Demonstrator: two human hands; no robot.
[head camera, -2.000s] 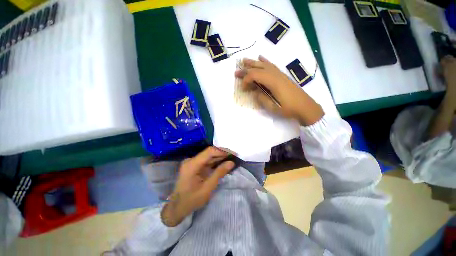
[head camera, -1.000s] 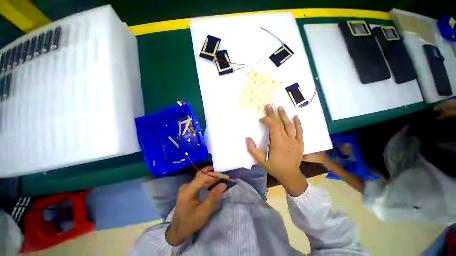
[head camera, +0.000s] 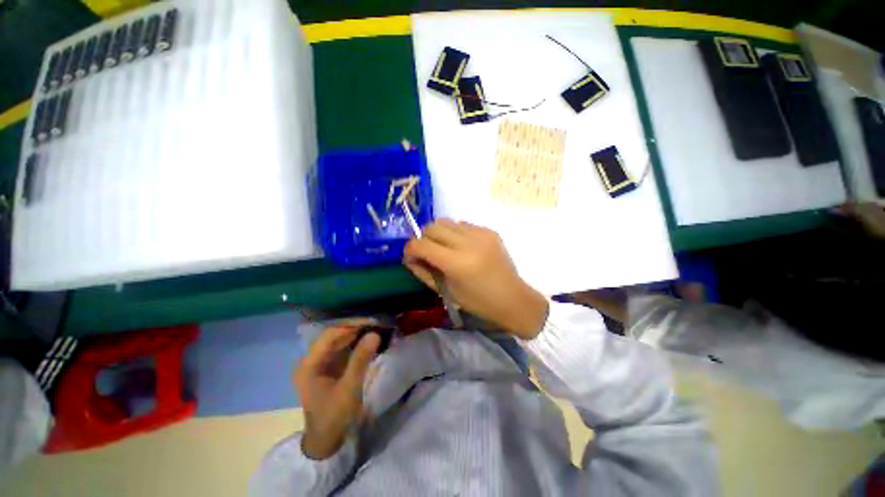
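Observation:
My left hand is low in front of my lap, its fingers closed on a small dark module with a thin wire pointing left. My right hand is at the near right edge of the blue parts bin, pinching slim tweezers whose tip is over the loose tan strips in the bin. The tan strip sheet lies on the white work sheet. Several black modules with pale gold edging lie around it, one at the right.
A thick white foam tray with dark slotted pieces stands at the left. Black housings lie on another white sheet at the right. A red stool is at lower left. Another worker's pale sleeve is at the right.
My right hand has moved left from the white sheet to the blue bin, uncovering the strip sheet. My left hand still holds the module low down. The view has shifted.

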